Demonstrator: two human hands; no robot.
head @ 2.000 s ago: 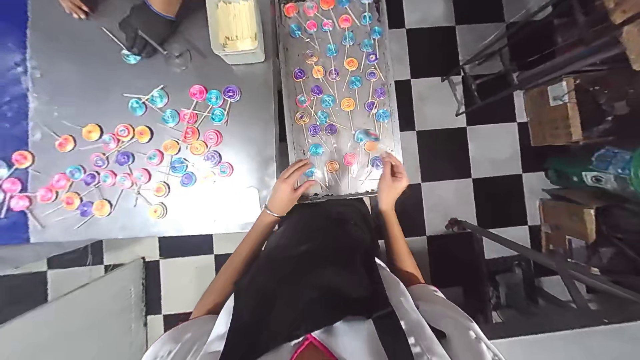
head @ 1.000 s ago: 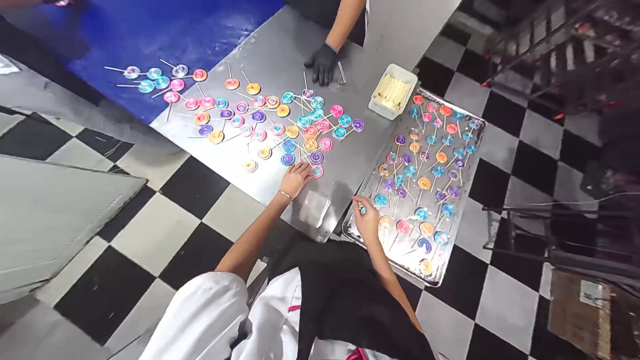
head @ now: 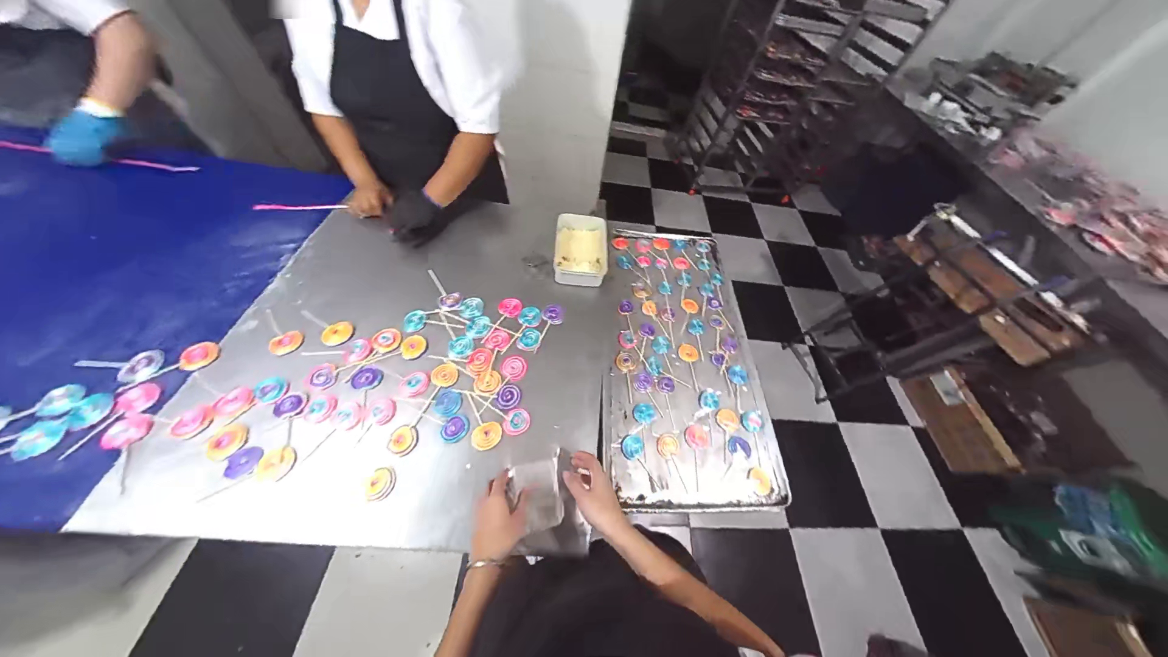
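Note:
My left hand point(head: 500, 522) touches the left side of a translucent, pale flat item point(head: 538, 493) at the metal table's front edge; its exact kind is unclear. At that item's right side is my right hand point(head: 589, 488), fingers bent, close to the corner of the metal tray point(head: 639, 497). Whether the right fingers grip it cannot be told. Many swirled lollipops on sticks point(head: 488, 435) lie loose on the table to the left of my hands. More lollipops point(head: 697, 436) lie in rows on the tray.
A plastic container of sticks point(head: 581, 255) stands behind the tray. Across the metal table point(head: 365, 520), a person wearing a dark glove point(head: 415, 217) handles a pink strand. Another person's blue-gloved hand point(head: 84, 137) is over the blue mat point(head: 182, 210). Racks stand at right.
My left hand has left the lollipops on the table and is now at the translucent item. My right hand has moved from the tray's edge to beside that item. The view has shifted strongly.

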